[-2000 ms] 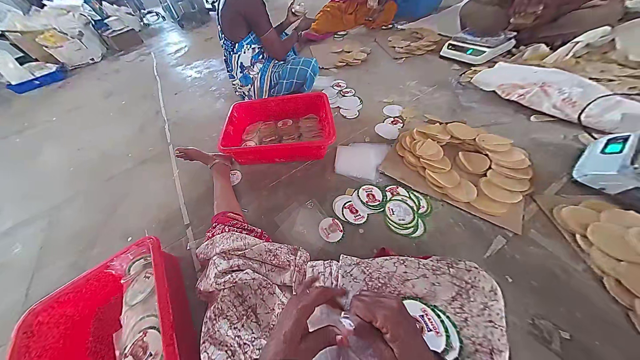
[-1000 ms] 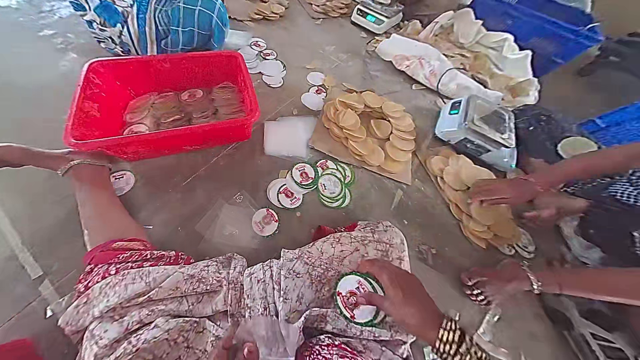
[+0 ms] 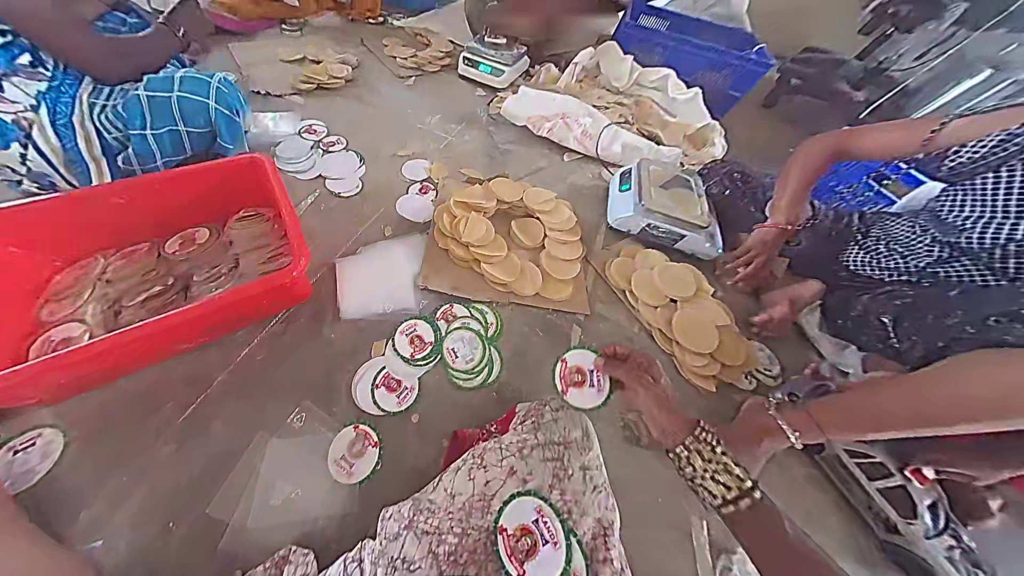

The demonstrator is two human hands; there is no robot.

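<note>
My right hand (image 3: 644, 396), with a gold-coloured bangle at the wrist, comes from the lower right and pinches the edge of a round printed label (image 3: 582, 378) with a green rim. The label is just above the floor or touching it; which, I cannot tell. More such labels (image 3: 531, 534) rest on my patterned cloth-covered lap (image 3: 512, 472). Left of the held label, green-rimmed labels (image 3: 466, 350) lie in an overlapping pile on the floor, beside white-faced ones (image 3: 370, 384). A single label (image 3: 354, 454) lies near clear plastic sheets (image 3: 296, 484). My left hand is out of view.
A red tub (image 3: 280, 192) holds packed discs at left. Thin tan discs (image 3: 560, 268) form a ring on cardboard; another heap (image 3: 696, 324) lies right, near a digital scale (image 3: 666, 208) and a co-worker's hand (image 3: 752, 256). Behind stand a white sack (image 3: 560, 124) and blue crate (image 3: 696, 56).
My right hand has moved from my lap out over the floor with a label, leaving others on the cloth. My left hand has gone out of view. The view has swung right.
</note>
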